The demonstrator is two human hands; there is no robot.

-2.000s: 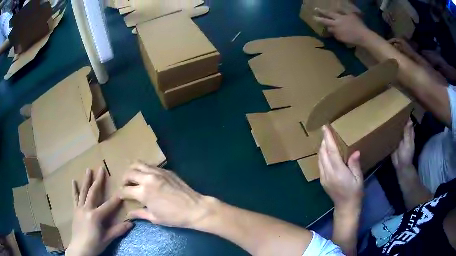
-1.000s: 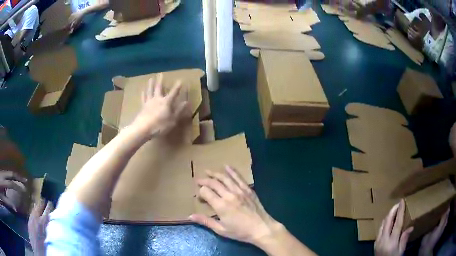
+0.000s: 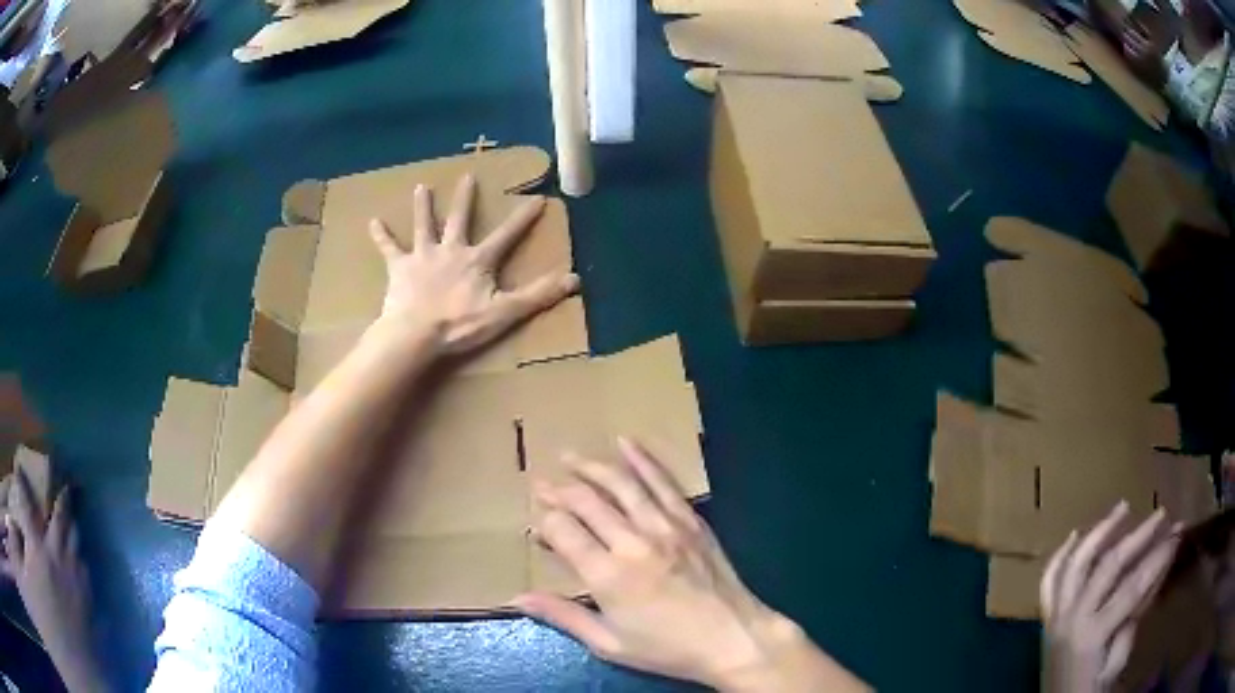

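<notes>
A flat brown box blank (image 3: 447,474) lies on the dark green table in front of me, its lid panel pointing away from me. Its near edge looks layered. My left hand (image 3: 458,278) is spread flat on the lid panel, fingers apart, thumb over the right lid flap. My right hand (image 3: 643,562) lies with spread fingers on the near right part of the blank, beside the dark locking slot. The right side panel (image 3: 616,413) lies out to the right. A small flap at the left (image 3: 271,348) is partly raised. Neither hand grips anything.
Finished boxes (image 3: 826,176), seemingly two stacked, stand at back right. A pale pole (image 3: 566,102) stands beyond the blank. Another blank (image 3: 1084,366) lies at right near another person's hand (image 3: 1104,582). An open box (image 3: 115,237) is at left, above another person's hand (image 3: 48,542).
The right lid flap, folded earlier, now lies flatter under my left thumb. My left hand has spread wider and moved slightly right. My right hand stays at the near right part.
</notes>
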